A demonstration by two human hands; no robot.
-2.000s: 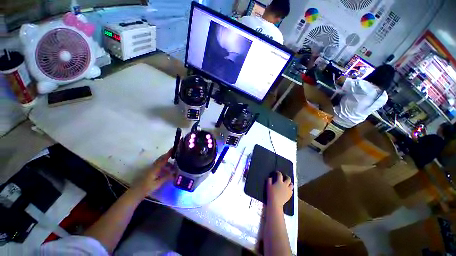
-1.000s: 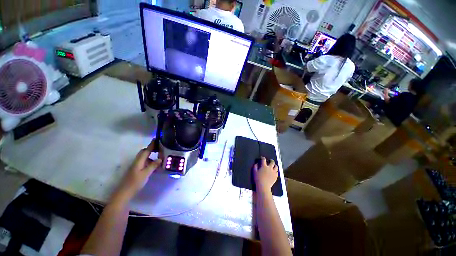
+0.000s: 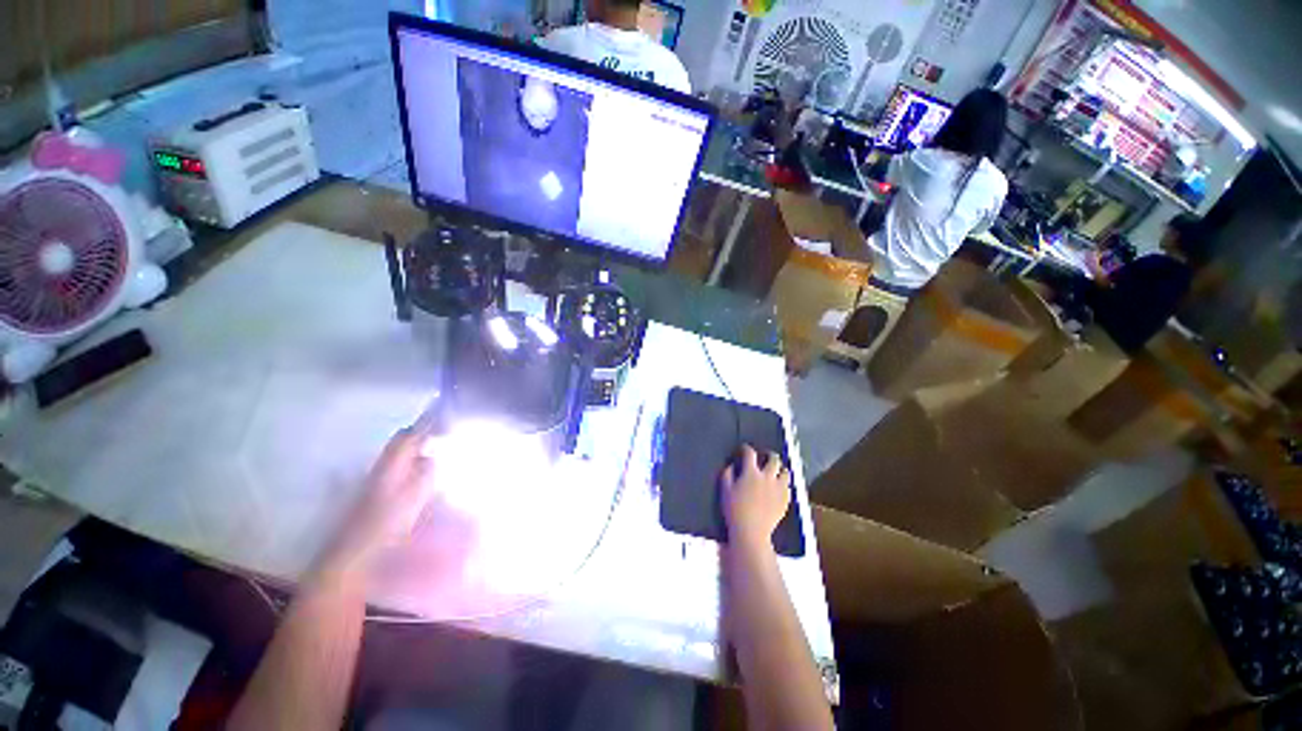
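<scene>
A black dome-headed camera (image 3: 511, 374) stands on the white bench, its front lights shining bright white and washing out its base. My left hand (image 3: 407, 471) is at the camera's left side, its fingertips lost in the glare; I cannot tell how firmly it holds. My right hand (image 3: 757, 490) lies over the computer mouse on the black mouse pad (image 3: 695, 450); the mouse is mostly hidden. Two more cameras stand behind, one at the back left (image 3: 453, 271) and one at the back right (image 3: 598, 321). The monitor (image 3: 628, 164) shows a grey picture with bright spots.
A pink and white fan (image 3: 57, 257), a dark phone (image 3: 92, 367) and a white power supply (image 3: 236, 162) are on the left. A pale cable (image 3: 583, 564) loops across the bench front. Open cartons (image 3: 914, 593) stand at the right. Several people work beyond.
The view has swung right. The front camera has turned and its head lights have gone from pink to off, and now its front glares white. The monitor picture has changed. My right hand stays at the mouse.
</scene>
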